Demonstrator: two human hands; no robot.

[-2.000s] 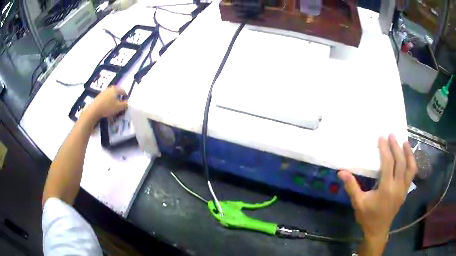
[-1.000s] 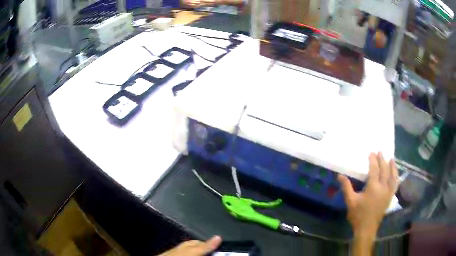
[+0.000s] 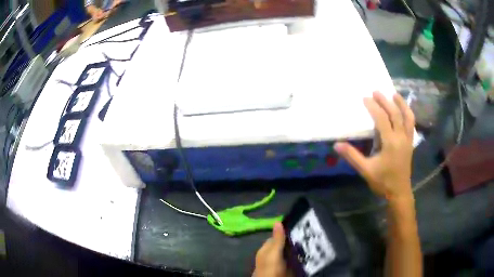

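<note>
My left hand (image 3: 272,255) is at the bottom edge, partly cut off, and holds a black square lamp (image 3: 311,243) by its left side. The lamp is tilted, its white board with dark components showing. My right hand (image 3: 389,149) rests with spread fingers on the front right corner of the white machine (image 3: 336,81), near the red button; it holds nothing visible. A green air blow gun (image 3: 238,221) lies on the dark bench left of the lamp. The lamp hides its hose coupling. A black cord with a pale end (image 3: 177,124) hangs over the machine front onto the gun.
Several lamps in a row (image 3: 67,131) lie on the white surface at left. A brown wooden tray (image 3: 244,11) stands on the machine's back. A green-tipped bottle (image 3: 424,46) and a red-brown board (image 3: 474,166) are at right. A thin hose curves along the right side.
My left hand has moved from the lamp row to the bench front with one lamp, now raised further into view. My right hand stays at the machine corner. The camera view has shifted.
</note>
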